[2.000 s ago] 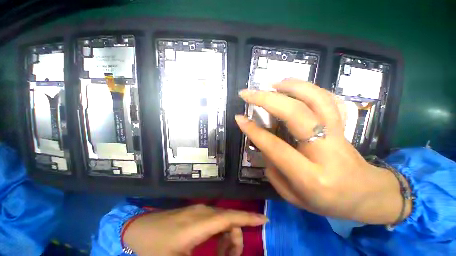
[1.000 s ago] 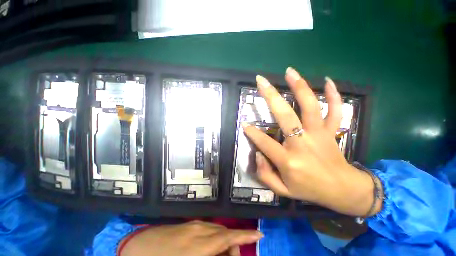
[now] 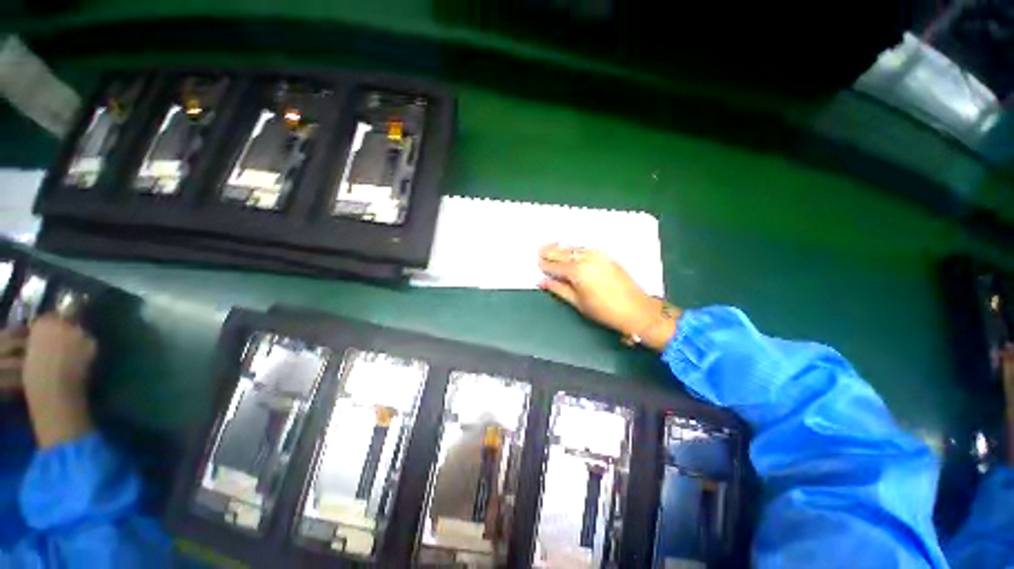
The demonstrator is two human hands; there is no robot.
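Observation:
My right hand (image 3: 600, 291) lies on the white sheet (image 3: 489, 242) with the toothed far edge, beyond the near tray. Its fingers are bent at the sheet's surface; whether they pinch an adhesive piece is too small to tell. The near black foam tray (image 3: 434, 353) holds several opened phones side by side, such as a phone mid-frame (image 3: 470, 467) with an orange flex cable. My left hand is not in view.
A stack of black foam trays (image 3: 234, 247) with opened phones stands at the far left, touching the sheet. Another person's hands (image 3: 58, 367) work over a tray at the left edge. Another person's blue sleeve (image 3: 993, 517) and a dark tray show at the right edge.
The view has tilted up and turned. My right hand has left the phones and reached forward to the white sheet. My left hand has gone out of the picture.

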